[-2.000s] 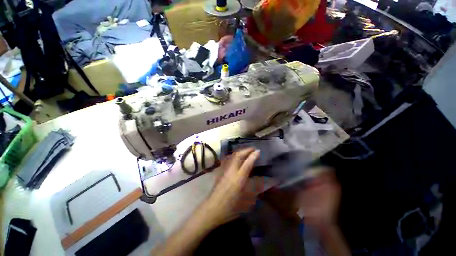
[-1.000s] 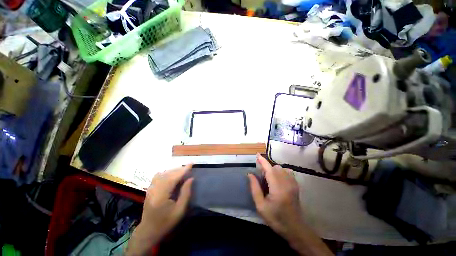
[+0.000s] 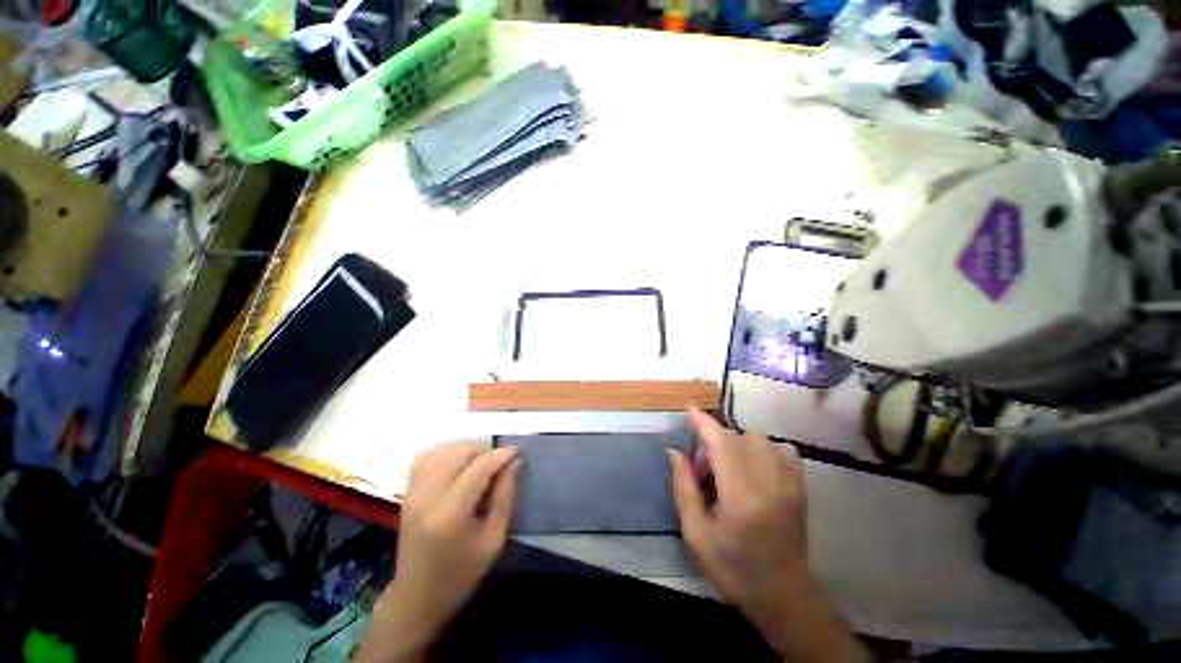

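A dark grey fabric panel lies flat in the near half of the clear sewing template, which has a brown tape strip across it. The far half lies open with a dark-edged slot frame. My left hand holds the panel's left edge with thumb and fingertips. My right hand holds its right edge, the index finger up near the tape's right end. What lies under the panel is hidden.
The sewing machine head and needle plate stand right, with snips under the arm. Dark fabric lies front right. Grey pieces, a green basket and black pieces are left. A red bin is below.
From the machine's right side, my hands and view have come to the template. Since one second ago, the grey panel has gone from partly over the near edge to flat within the near half.
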